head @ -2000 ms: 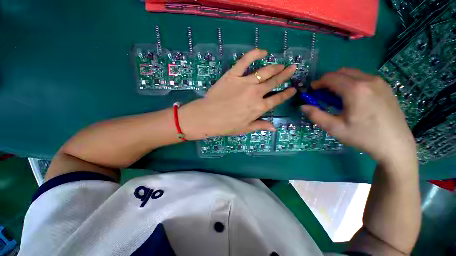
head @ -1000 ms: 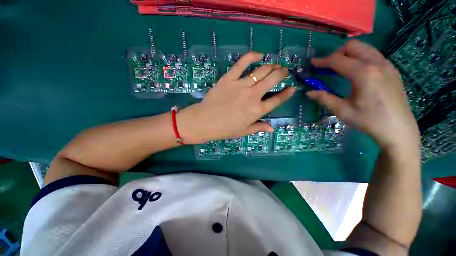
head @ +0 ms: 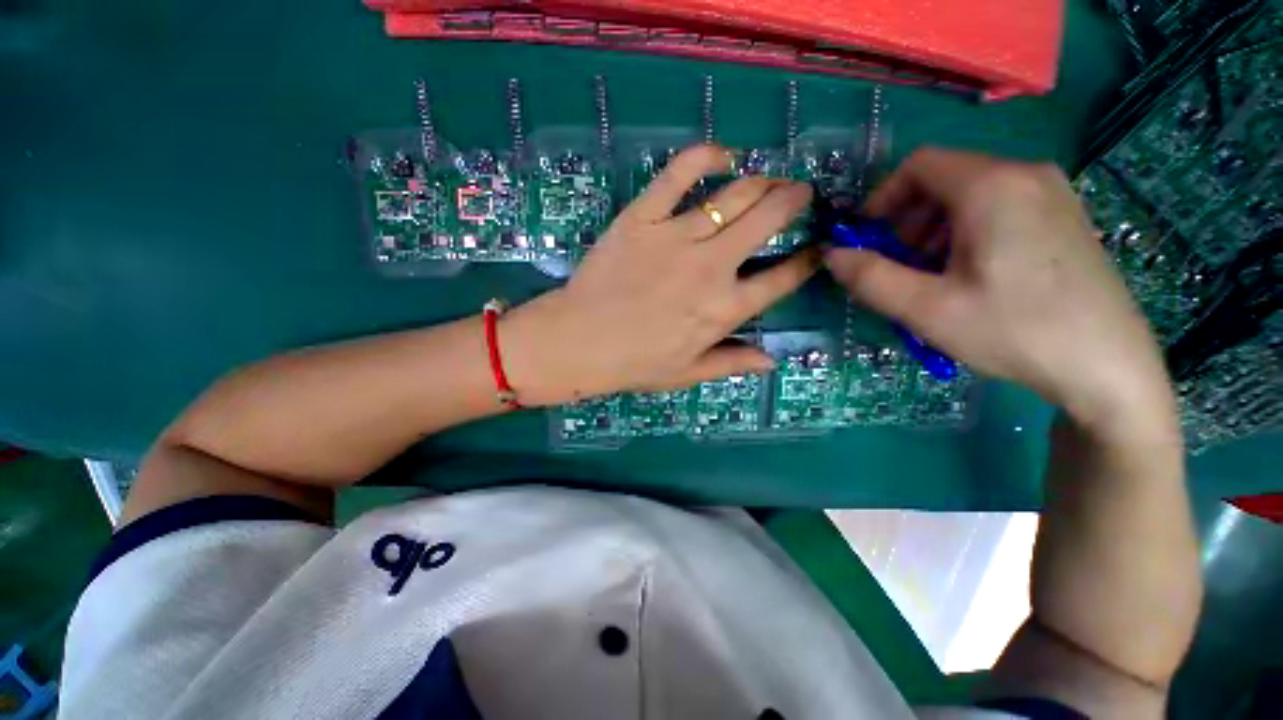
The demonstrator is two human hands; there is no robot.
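Note:
A green circuit board panel (head: pixel 570 211) lies in a clear holder (head: pixel 387 144), with thin silver beaded rods (head: pixel 602 116) sticking up from its far edge. My left hand (head: pixel 690 281) lies spread across the panel's right half, fingertips pressed near its right end. My right hand (head: pixel 978 267) holds blue-handled cutters (head: pixel 879 239), their dark jaws at the panel's right part beside my left fingertips. The jaws' exact contact is hidden. A second panel (head: pixel 809 387) in a clear holder lies nearer me, partly under my left hand and wrist.
A thick red stack (head: pixel 901 40) lies at the far side. A dark heap of circuit boards (head: pixel 1196 183) stands at the right. White paper (head: pixel 950 570) shows below the bench's near edge. A blue object (head: pixel 24 682) is at the lower left corner.
My right hand and the cutters have shifted slightly left and turned, one blue handle now pointing toward me. My left hand stays nearly in place. The far panel has moved slightly left since two seconds ago.

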